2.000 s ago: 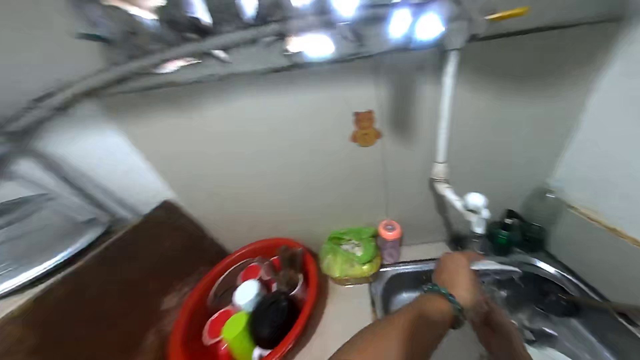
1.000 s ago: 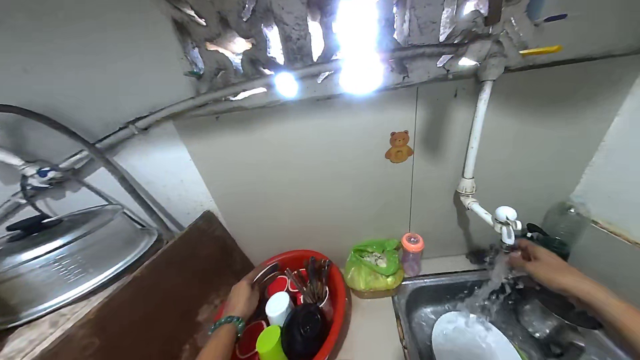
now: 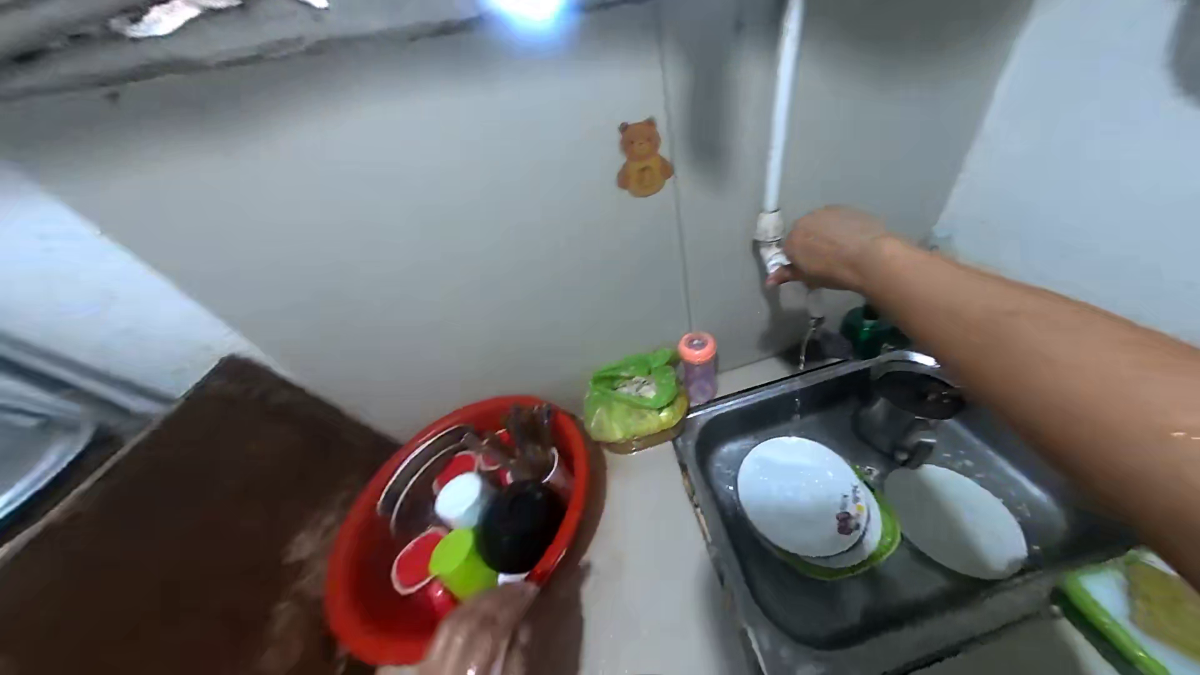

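My right hand [image 3: 827, 246] is closed around the top of the white water tap [image 3: 774, 261] above the sink, and a thin stream falls from the spout. My left hand [image 3: 480, 630], blurred at the bottom edge, is on the near rim of the red plastic basin [image 3: 339, 562]. Cups, a lime green one [image 3: 461, 562] and a white one [image 3: 461, 501] among them, stand in it with cutlery [image 3: 527, 448] and a black round item [image 3: 517, 527]. White plates [image 3: 799, 495] lie in the steel sink [image 3: 750, 572], one over a green-rimmed dish, near a metal pot [image 3: 895, 417].
Between basin and sink, a green plastic bag [image 3: 634, 398] and a pink-capped bottle [image 3: 697, 366] stand against the wall. A dark brown board [image 3: 206, 506] leans at the left. A green-edged tray with a sponge [image 3: 1162, 600] is at the lower right.
The water at the tap has thinned from a wide flow to a thin stream. My left hand has moved from the basin's left side to its near rim. The view has shifted.
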